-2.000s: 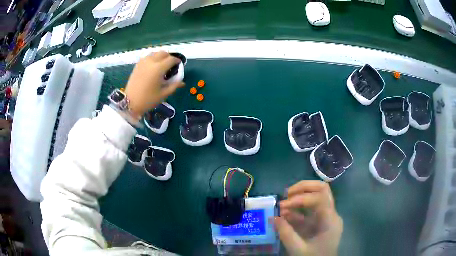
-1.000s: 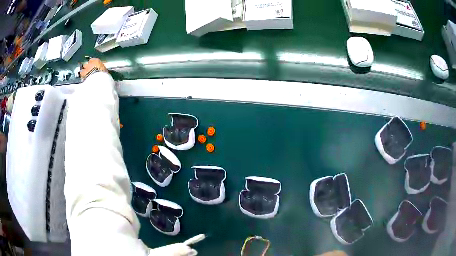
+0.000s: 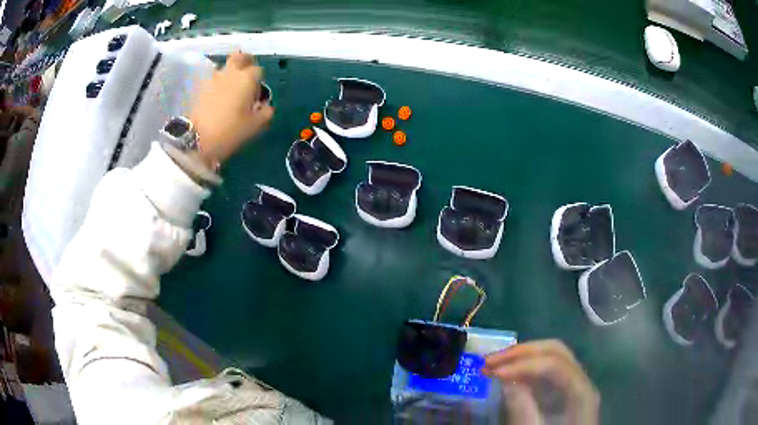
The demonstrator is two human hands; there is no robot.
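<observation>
My left hand (image 3: 228, 108) is over the mat's far left, beside the white tray. Its fingers close around a dark-and-white piece that looks like a charging case (image 3: 264, 93), mostly hidden by the hand. My right hand (image 3: 548, 382) is at the right edge of the tester (image 3: 449, 383), fingertips together by its lit blue screen; whether they hold anything cannot be told. The black cradle (image 3: 431, 349) sits on the tester, with a loop of coloured wires (image 3: 460, 290) above it. Several open charging cases (image 3: 388, 195) stand on the mat.
White foam trays (image 3: 83, 141) stand at the left. Small orange pieces (image 3: 388, 124) lie near the far cases. A white rail (image 3: 499, 70) borders the green belt, which carries a closed case (image 3: 662, 47) and white boxes (image 3: 706, 23). A pale tray edge is at lower right.
My left hand has come back from the belt to the mat with the dark-and-white piece. The view has shifted, so the tester and my right hand show again.
</observation>
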